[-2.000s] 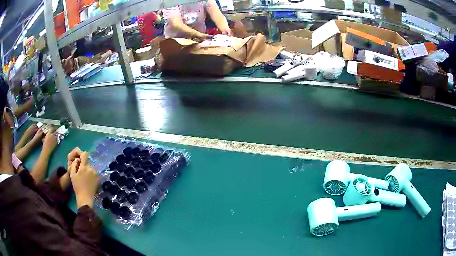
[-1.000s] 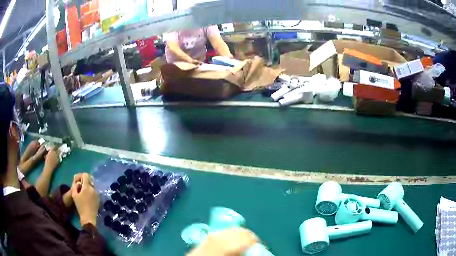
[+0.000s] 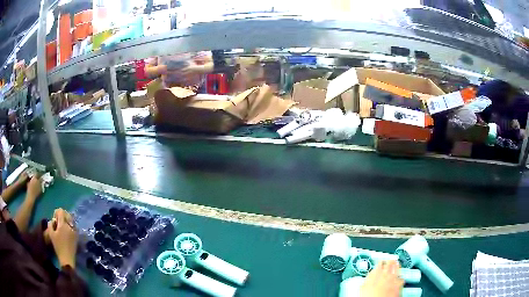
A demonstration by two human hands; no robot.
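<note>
Two mint fan bodies (image 3: 212, 281) lie side by side at the lower middle, spoked ring ends up, handles towards the lower right. Several more mint fan bodies (image 3: 426, 264) lie close together at the lower right. My right hand (image 3: 383, 282) reaches in from the bottom edge with its fingers bent around the handle of the nearest of these; its drum head (image 3: 351, 286) shows left of the hand, cut by the edge. The palm and part of the grip are hidden. My left hand is not in view.
Black round parts (image 3: 119, 238) lie on a clear plastic pack (image 3: 87, 210) at left, beside a neighbour's hands (image 3: 62, 232). White label sheets (image 3: 500, 275) lie at far right. The green belt (image 3: 261, 180) runs behind the pale edge strip. Cartons stand beyond, under metal shelving.
The view has shifted right and up. Two fan bodies now lie at the lower middle, where the hand held them blurred. My right hand has come over the right group, its nearest fan slightly shifted.
</note>
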